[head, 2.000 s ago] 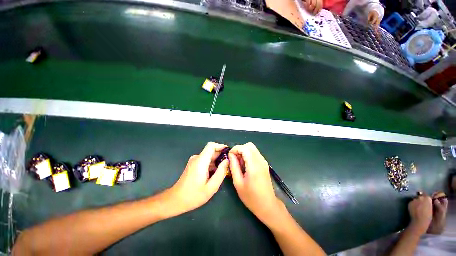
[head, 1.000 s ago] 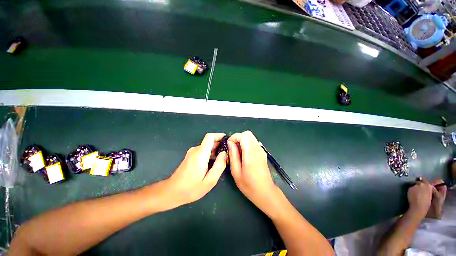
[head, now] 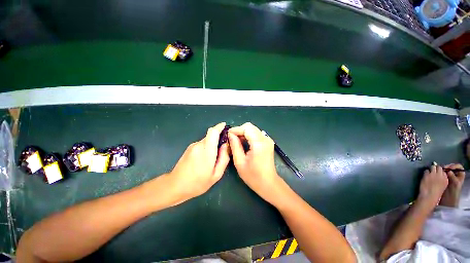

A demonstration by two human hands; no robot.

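Observation:
My left hand [head: 202,160] holds a small black device unit [head: 224,136] upright between thumb and fingers, in front of me. My right hand [head: 252,154] touches the unit's right side with thumb and fingertips pinched together; whether a tiny part is between them is hidden. The unit is mostly covered by the fingers. Dark tweezers [head: 288,161] lie on the green bench just right of my right hand. Several black units with white, yellow-edged squares [head: 52,172] lie in a row on the bench at the left.
A green belt [head: 268,67] behind a white edge strip [head: 154,96] carries spaced units [head: 345,77]. A pile of small parts [head: 408,142] lies at the right, near another person's hands [head: 440,180]. Clear plastic [head: 6,154] is at the far left. A blue fan-like device [head: 437,11] is at top right.
The view has tilted down and shifted. The units on the belt have moved left relative to the bench. My hands stay together at the black unit, the right fingertips slightly shifted.

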